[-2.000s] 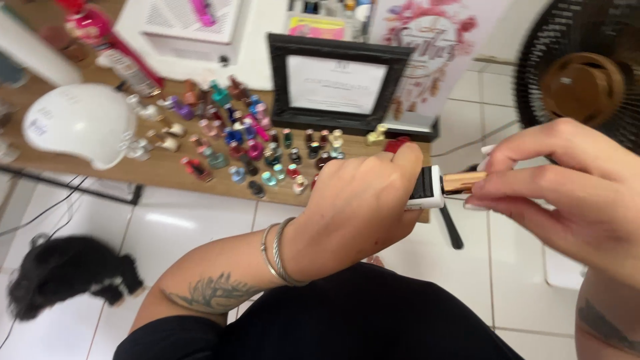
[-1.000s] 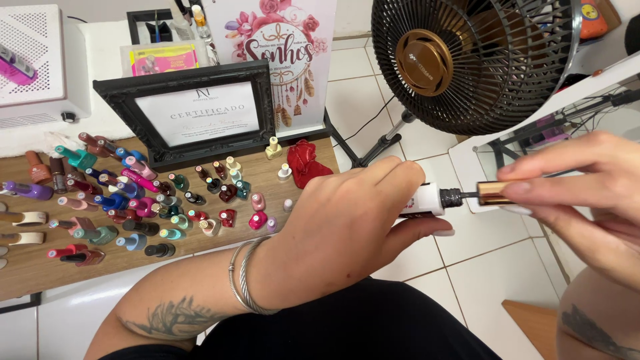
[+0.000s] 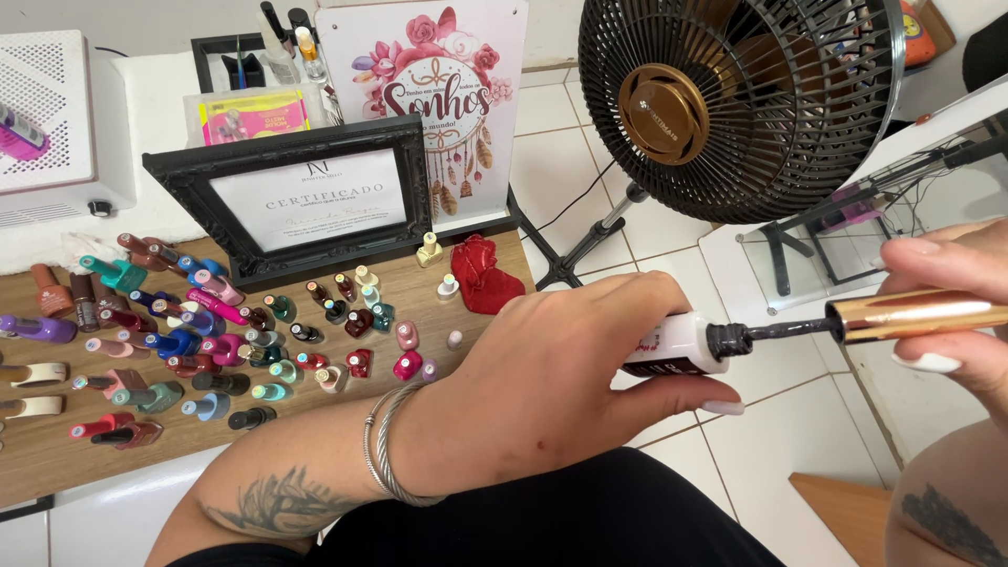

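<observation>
My left hand (image 3: 543, 370) grips a small white nail polish bottle (image 3: 677, 344) with a dark label, its neck smeared with dark polish and pointing right. My right hand (image 3: 957, 307) pinches a shiny gold cap (image 3: 917, 316) between thumb and fingers. From the cap a dark coated brush stem (image 3: 791, 329) runs left to the bottle's neck; its tip is hidden at or in the opening. Many nail polish bottles (image 3: 224, 349) of various colours stand or lean on the wooden table to the left.
Behind the polishes stand a black picture frame (image 3: 417, 189) and a floral sign (image 3: 504, 102). A red fabric rose (image 3: 480, 276) lies at the table's right end. A black pedestal fan (image 3: 732, 94) stands on the tiled floor. At left are a white perforated device (image 3: 43, 94) and a glass-topped unit at right.
The gold cap has moved slightly right from the bottle, and more of the dark stem shows than one second ago. The view has swung right since two seconds ago.
</observation>
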